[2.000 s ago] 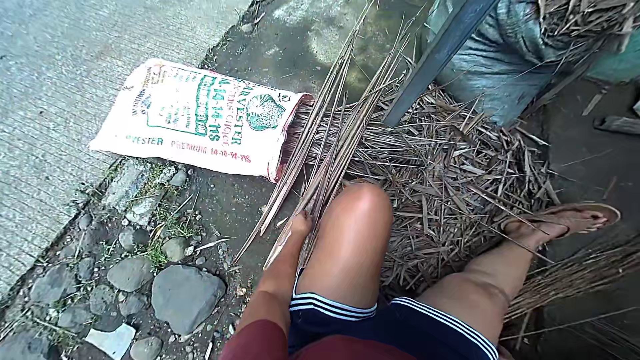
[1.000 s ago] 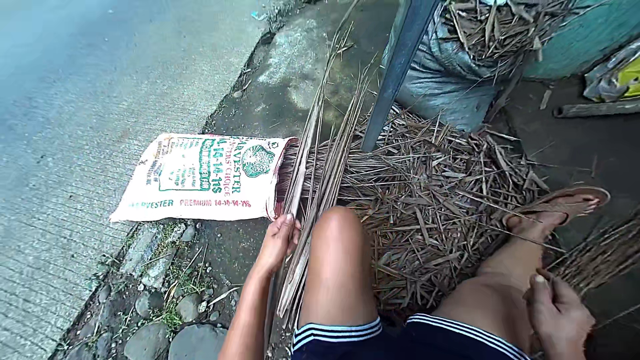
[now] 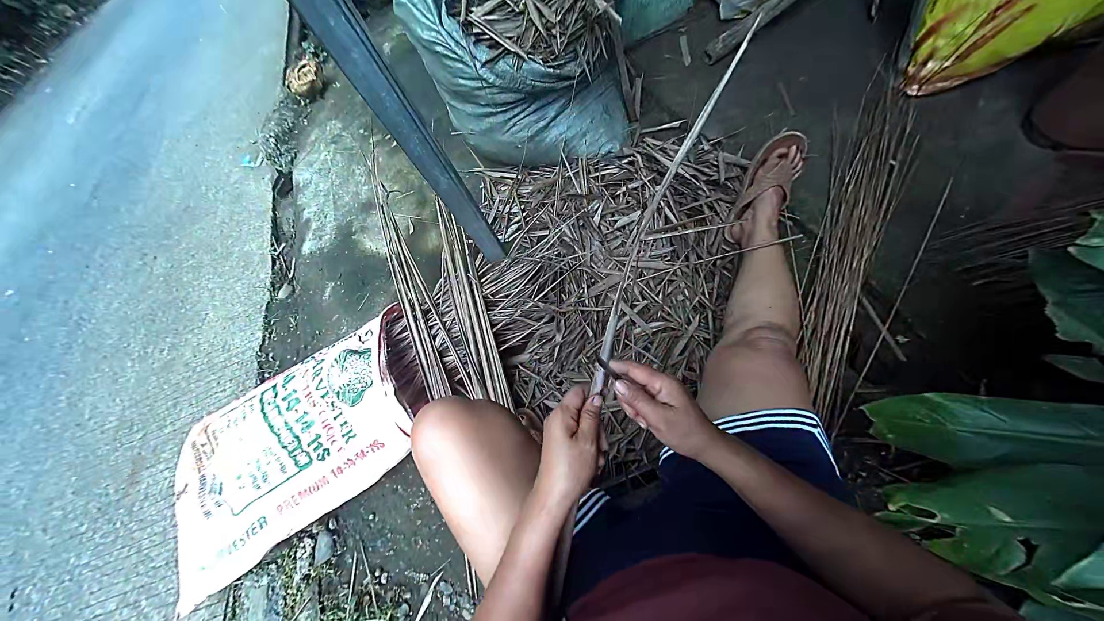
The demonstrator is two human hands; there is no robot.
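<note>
My left hand (image 3: 573, 435) is closed around a long dried palm leaflet (image 3: 642, 226), which stretches away over the pile. Just to its right, my right hand (image 3: 660, 404) holds a small dark blade (image 3: 609, 369) against the leaflet, between thumb and fingers. Under and beyond both hands lies a heap of dry leaf strips (image 3: 569, 250). Two bundles of long dried leaflets (image 3: 466, 302) rest by my bent knee, across the mouth of a white printed woven sack (image 3: 293, 448). A bundle of thin sticks (image 3: 854, 233) lies right of my leg.
A dark post (image 3: 414, 129) slants down to the heap. Behind it stands a blue-green sack (image 3: 535, 103) filled with dry scraps. A yellow sack (image 3: 992, 43) is at the upper right, green leaves (image 3: 992, 431) at the lower right, and a concrete road (image 3: 129, 259) at the left.
My left hand has moved from beside the bundles at my knee to between my legs, with a leaflet in it. My right hand has come from beside my right leg to meet it. The view has turned.
</note>
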